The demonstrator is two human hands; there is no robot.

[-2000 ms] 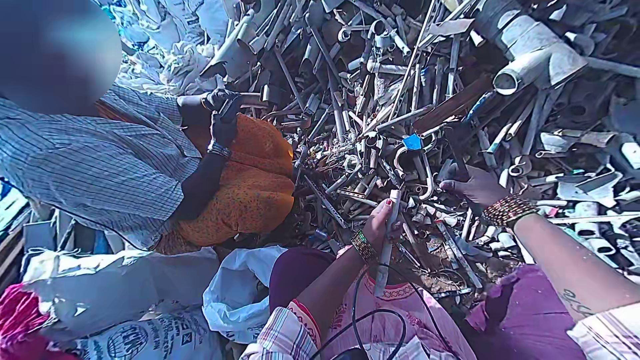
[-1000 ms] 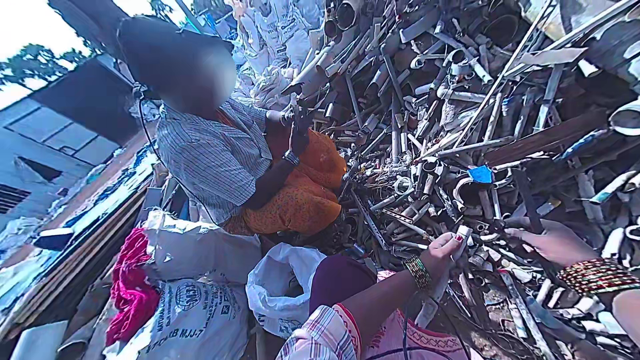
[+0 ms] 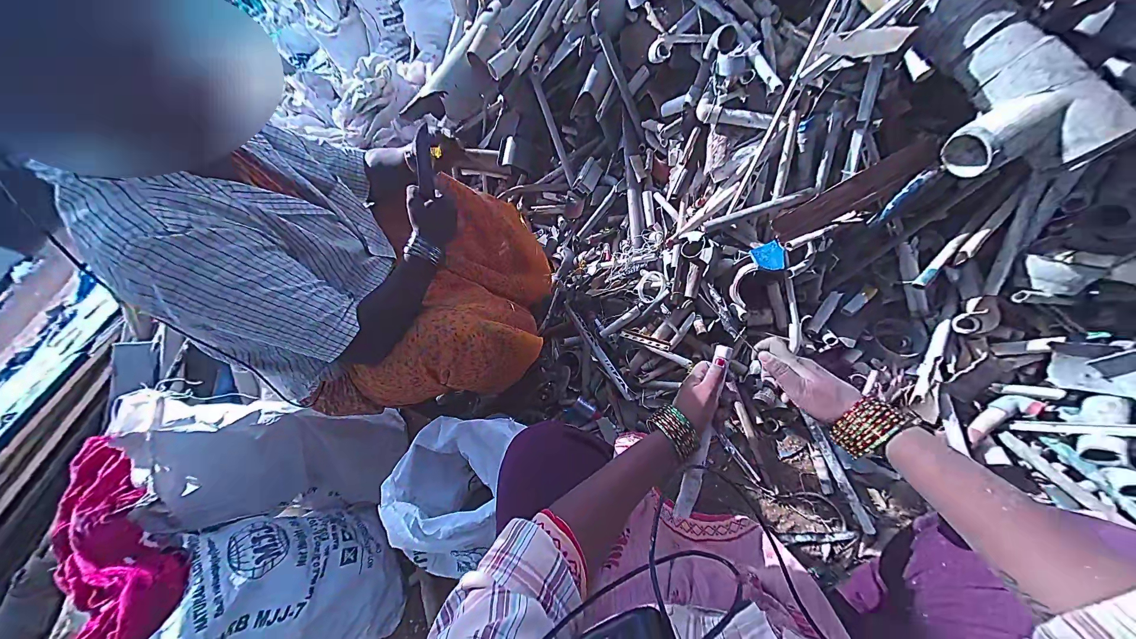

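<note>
My left hand (image 3: 701, 395) is closed around a pale plastic pipe piece (image 3: 694, 475), which slants down over my lap, its upper end showing above my fingers. To the right, my right hand (image 3: 809, 382) is held palm down, fingers pointing left toward the top of that piece. Something thin and dark shows near its fingertips, but whether the hand grips it is unclear. Scrap plastic pipes (image 3: 692, 266) lie heaped just beyond both hands. A blue scrap (image 3: 769, 256) rests on the heap above my right hand.
A person in a checked shirt (image 3: 257, 266) sits at the left, holding a dark tool (image 3: 426, 161). An open white sack (image 3: 444, 524) stands by my knee, beside a printed sack (image 3: 284, 577) and pink cloth (image 3: 115, 541). A large pipe fitting (image 3: 1012, 133) lies upper right. Black cables cross my lap.
The upright dark blade at my right hand in both earlier frames no longer shows plainly. The pale piece remains in my left hand. The view swung left, then back.
</note>
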